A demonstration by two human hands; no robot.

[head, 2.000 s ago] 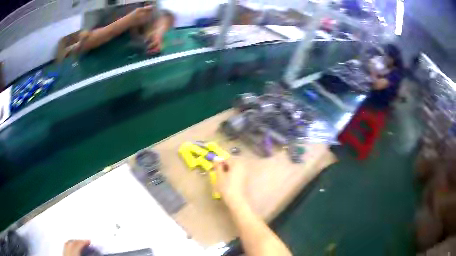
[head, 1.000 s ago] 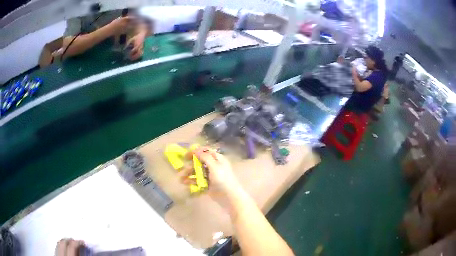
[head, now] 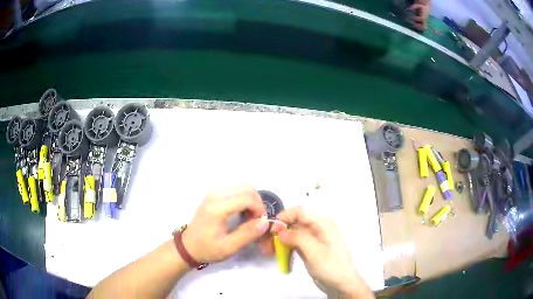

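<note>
A grey fan body point(head: 270, 201) lies on the white sheet in front of me; its round head shows and its handle is mostly hidden by my hands. My left hand point(head: 231, 225) pinches a thin pale wire point(head: 272, 220) over it. My right hand point(head: 312, 242) holds the same wire close to my left fingertips. A yellow battery cell point(head: 283, 253) hangs below my right fingers, its upper end hidden. Whether the wire touches the circuit board cannot be told.
Fan units with yellow or purple cells point(head: 89, 195) are fanned out at left. At right, one housing point(head: 391, 175), loose cells point(head: 427, 198) and a heap of grey housings point(head: 488, 175) lie on cardboard point(head: 362, 125). The green belt point(head: 234, 58) runs behind; small specks lie on the sheet.
The view has swung left and down to the white sheet. My right hand has left the loose cells on the cardboard and now holds one by its wire, close to my left hand.
</note>
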